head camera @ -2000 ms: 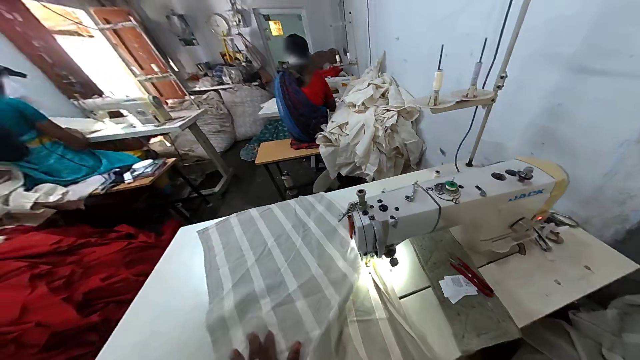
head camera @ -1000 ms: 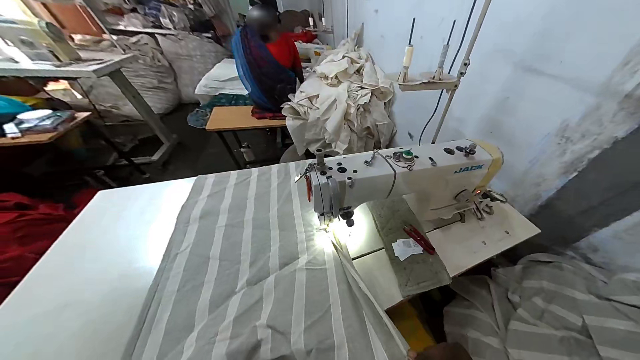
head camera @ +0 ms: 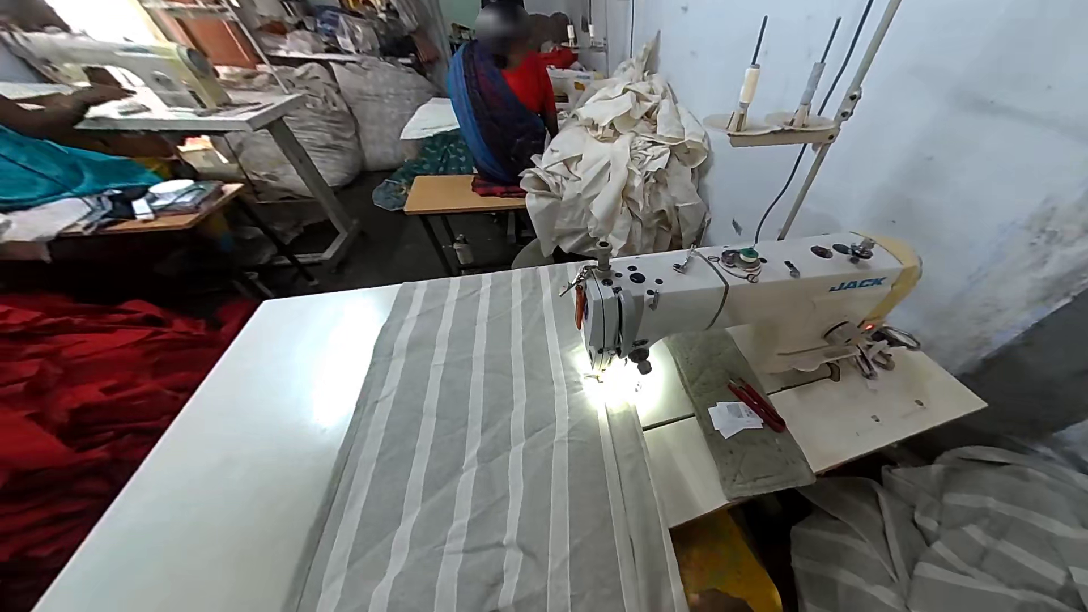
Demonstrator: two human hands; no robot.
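Grey cloth with white stripes (head camera: 476, 442) lies lengthwise over the white table of a Jack sewing machine (head camera: 739, 297). Its right edge runs under the lit needle area, where the glare hides the needle and presser foot. At the bottom edge, just right of the cloth, a small part of my right hand (head camera: 718, 601) shows; its fingers and anything in them are cut off. My left hand is out of view. Red-handled snips (head camera: 756, 405) and a small white paper with print (head camera: 735, 418) rest on a grey-green pad (head camera: 722, 365) at the machine's bed.
More striped cloth (head camera: 952, 527) is heaped at lower right, red cloth (head camera: 102, 399) at left. A thread stand (head camera: 773, 132) rises behind the machine. A seated person (head camera: 501, 102) is beside a cream cloth pile (head camera: 620, 161); another person's arm (head camera: 51, 115) is at a machine, upper left.
The hand seen on the striped cloth two seconds ago is gone from view. The cloth now lies straighter, stretching from the needle area to the bottom edge. The view has swung right.
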